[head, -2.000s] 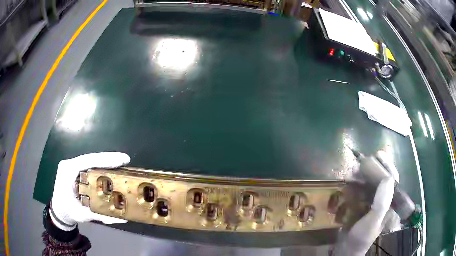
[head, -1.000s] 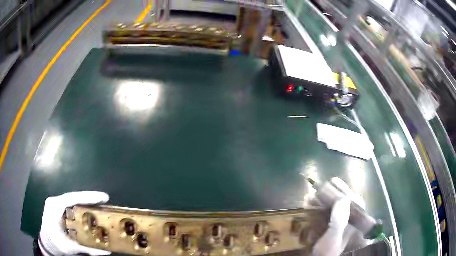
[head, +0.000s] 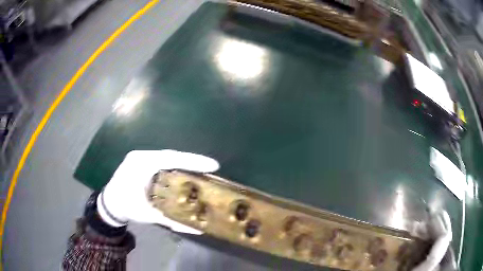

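Observation:
A long brass-coloured bar assembly (head: 275,221) with staggered paired round recesses lies across the lower view, blurred and tilted down to the right. My left hand (head: 140,185), in a white glove, grips its left end, with the thumb and fingers along the upper and lower edges. My right hand (head: 438,241), also white-gloved, is at the bar's right end near the lower right. It is blurred and partly seen. The tool seen in it earlier cannot be made out now.
A shiny dark-green bench (head: 296,116) lies beyond the bar. A second brass bar assembly (head: 312,15) is at its far edge. A black box (head: 423,106) with a red light and white sheet (head: 431,79) stands at right, near a folded white cloth (head: 448,172). A yellow floor line (head: 53,108) runs at left.
The camera view has turned, so the bench and box appear shifted right. The bar now slopes down to the right in view. My left hand still grips its left end.

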